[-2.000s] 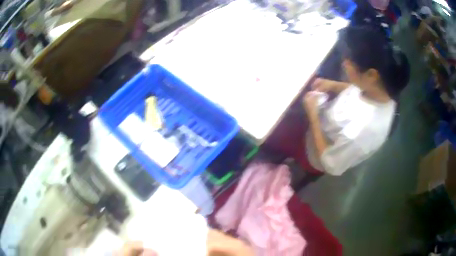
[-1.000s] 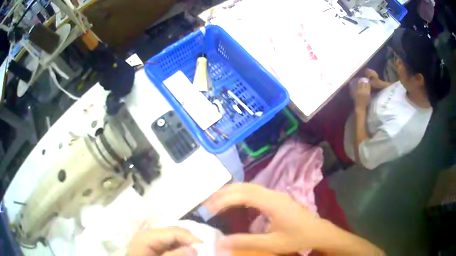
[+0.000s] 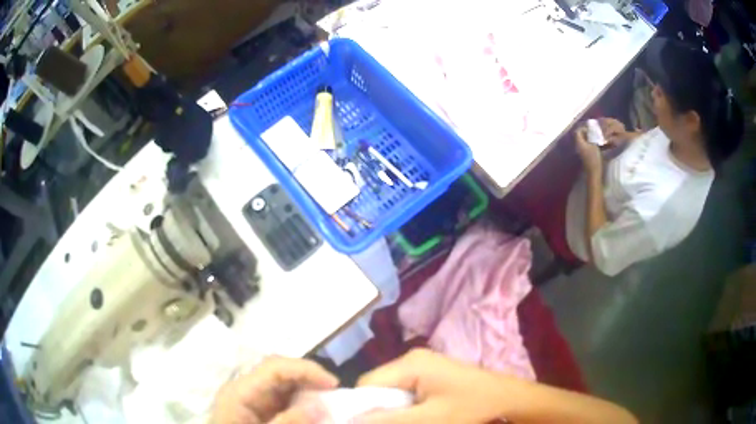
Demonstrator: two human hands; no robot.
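A small white cloth piece [image 3: 362,402] is held between both hands at the bottom edge of the view. My left hand [image 3: 269,393] grips it from the left, and my right hand [image 3: 423,383] grips it from the right; both are partly cut off by the frame. More white cloth [image 3: 174,373] lies crumpled beside the cream sewing machine [image 3: 108,302] at lower left. The needle area is not visible.
A blue basket [image 3: 410,218] holds a white card, a yellow tube and small tools. A dark tray [image 3: 282,228] lies beside it. Pink fabric [image 3: 477,302] hangs over red cloth. A person [image 3: 646,199] sits at the white table [image 3: 497,170].
My right hand has lowered and closed in on the cloth, nearer my left hand. The seated person's hands have shifted slightly around a white piece.
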